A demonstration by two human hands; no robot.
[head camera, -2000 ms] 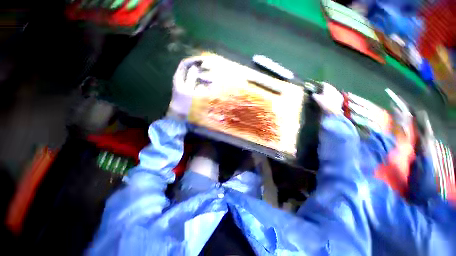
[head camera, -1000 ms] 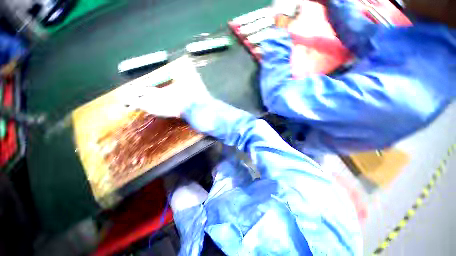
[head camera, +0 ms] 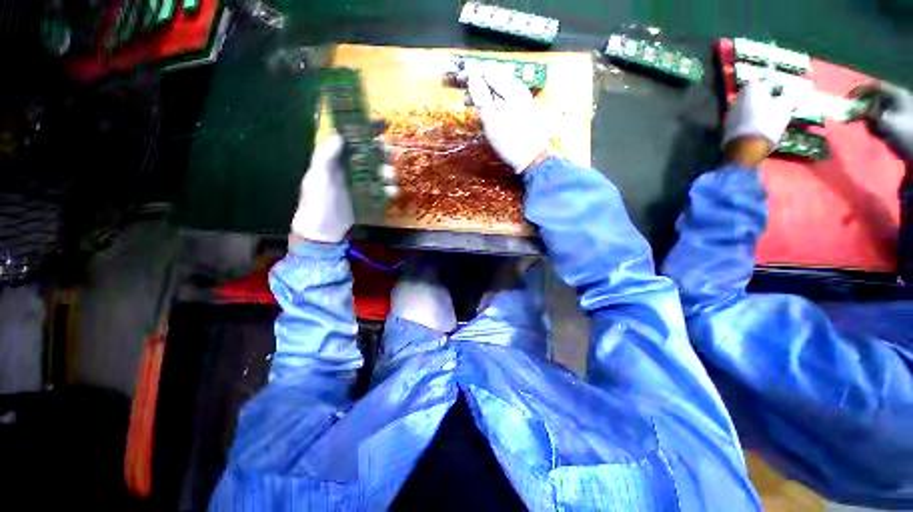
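My left hand [head camera: 325, 195], in a white glove, holds a green circuit board strip [head camera: 355, 130] upright at the left edge of the tan pad [head camera: 400, 65]. My right hand [head camera: 511, 120], also gloved white, is over the upper right of the pad, its fingers at a second green board [head camera: 516, 72] lying there. Whether the fingers grip that board is not clear. Reddish-brown debris [head camera: 450, 175] covers the near half of the pad.
Two boards lie beyond the pad, one behind it [head camera: 509, 22] and one at its right [head camera: 654, 58]. At right, a neighbour's gloved hands work over a red mat [head camera: 831, 215] with boards. A red tray [head camera: 140, 45] is far left. A black bin [head camera: 225, 370] stands low left.
The view has turned, so the pad now lies straight ahead. My left hand has come up to the pad's left side with a board in it. My right hand stays over the pad.
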